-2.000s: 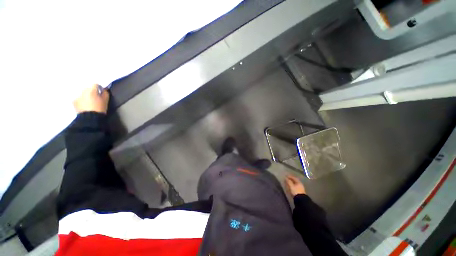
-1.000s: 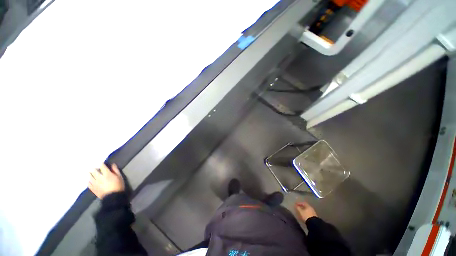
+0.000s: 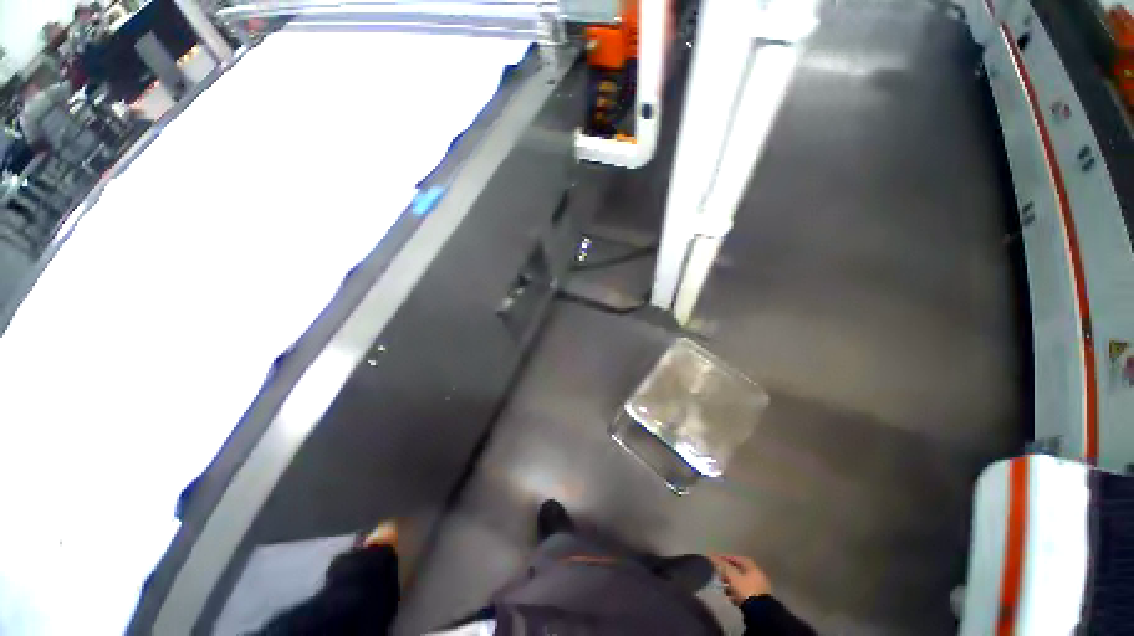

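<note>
My left hand point(image 3: 382, 534) is small and mostly hidden by its black sleeve, low at the side of the long table; its fingers cannot be made out. My right hand point(image 3: 742, 578) is beside my right thigh at the bottom, small, with fingers partly spread and nothing seen in it. A low stool point(image 3: 699, 405) with a shiny square seat and metal tube legs stands on the floor in front of me. The wide white sheet point(image 3: 274, 162) lies over the long table at the left, with a dark edge along its side.
A blue patch point(image 3: 428, 200) marks the table edge. A white post point(image 3: 721, 149) and an orange part in a white frame point(image 3: 612, 75) stand ahead. A white machine with an orange stripe point(image 3: 1017, 547) is at the right. Grey floor point(image 3: 858, 273) runs between.
My left hand has come off the table's edge and dropped beside it. The view has turned and lifted, showing more of the aisle and the table's far end. My right hand stays low.
</note>
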